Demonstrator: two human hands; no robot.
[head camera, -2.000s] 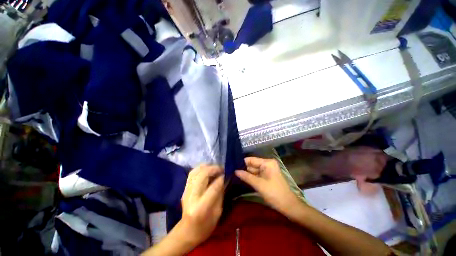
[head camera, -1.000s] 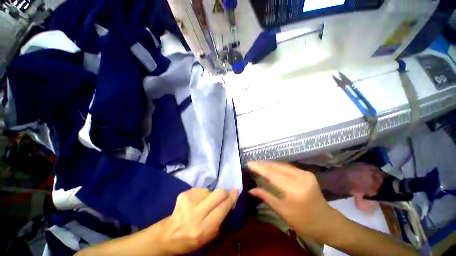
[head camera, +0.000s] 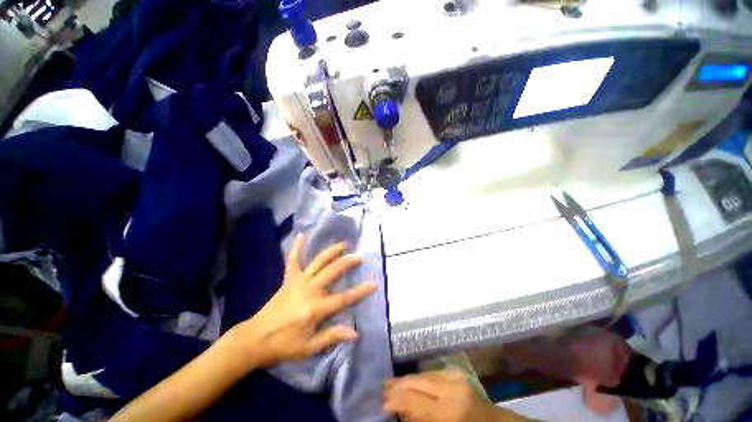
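A navy garment (head camera: 169, 198) lies heaped left of the needle, its pale grey-blue wrong side (head camera: 363, 317) running from under the presser foot (head camera: 368, 194) down over the table's front edge. My left hand (head camera: 305, 309) lies flat on the pale cloth with its fingers spread. My right hand (head camera: 433, 396) is at the bottom of the picture, slightly blurred, with its fingertips at the cloth's right edge, pinching it. The white sewing machine (head camera: 495, 91) stands over the cloth, its screen lit.
Blue-handled snips (head camera: 595, 236) lie on the table at the right. A pale tape (head camera: 681, 227) crosses the table's ruler edge (head camera: 495, 323). Another person's hand (head camera: 598, 358) shows below the table, beside a white sheet (head camera: 552, 405) and more cloth.
The view has tilted up and shows more of the machine. My left hand has moved from the lower edge onto the cloth nearer the needle and spread flat. My right hand has closed on the cloth's edge.
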